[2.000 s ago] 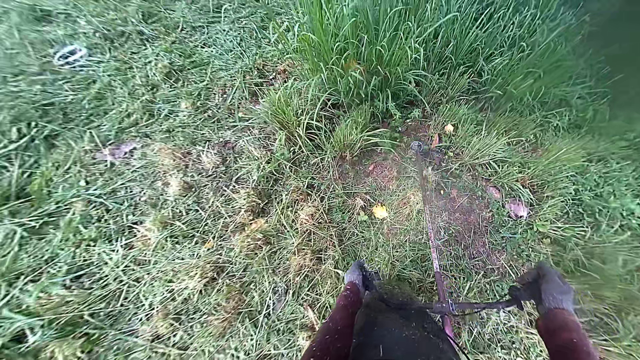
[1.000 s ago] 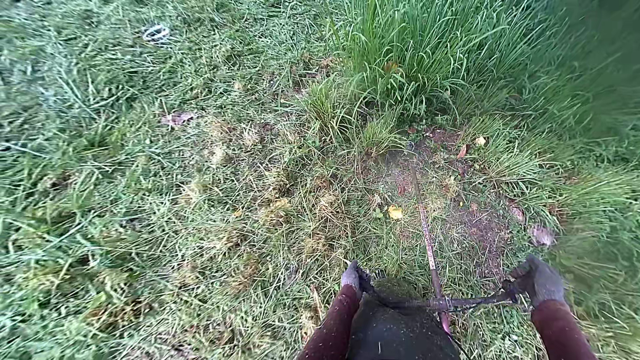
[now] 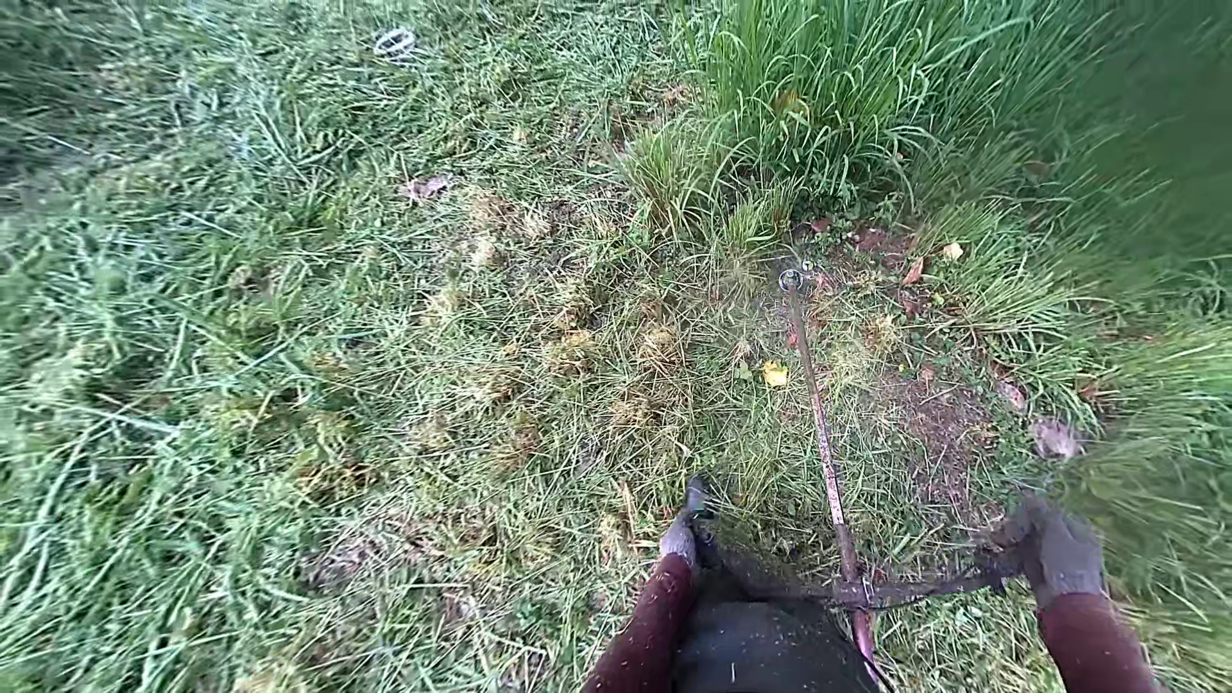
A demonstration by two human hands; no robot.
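A string trimmer's long shaft (image 3: 825, 452) runs forward from below me, its round head (image 3: 790, 280) low at the foot of a tall grass clump (image 3: 808, 106). Across the shaft lies a handlebar (image 3: 857, 592). My left hand (image 3: 681, 534), in a greyish glove, grips the bar's left end. The right end is held by my right hand (image 3: 1054, 553), gloved too. Dark red sleeves cover both forearms. Between my arms a dark garment (image 3: 770, 650) shows, with small bits on it. The cutting line cannot be made out.
Cut grass (image 3: 337, 385) lies over the ground at left and centre. A patch of bare reddish soil (image 3: 938, 433) is right of the shaft. Near it are a yellow leaf (image 3: 775, 373) and a dry leaf (image 3: 1056, 439). A whitish ring-shaped thing (image 3: 394, 43) lies at the upper left.
The view has shifted, with the ring-shaped thing now farther right in it than two seconds ago. Both hands have stayed on the handlebar. The trimmer head shows more clearly than one second ago.
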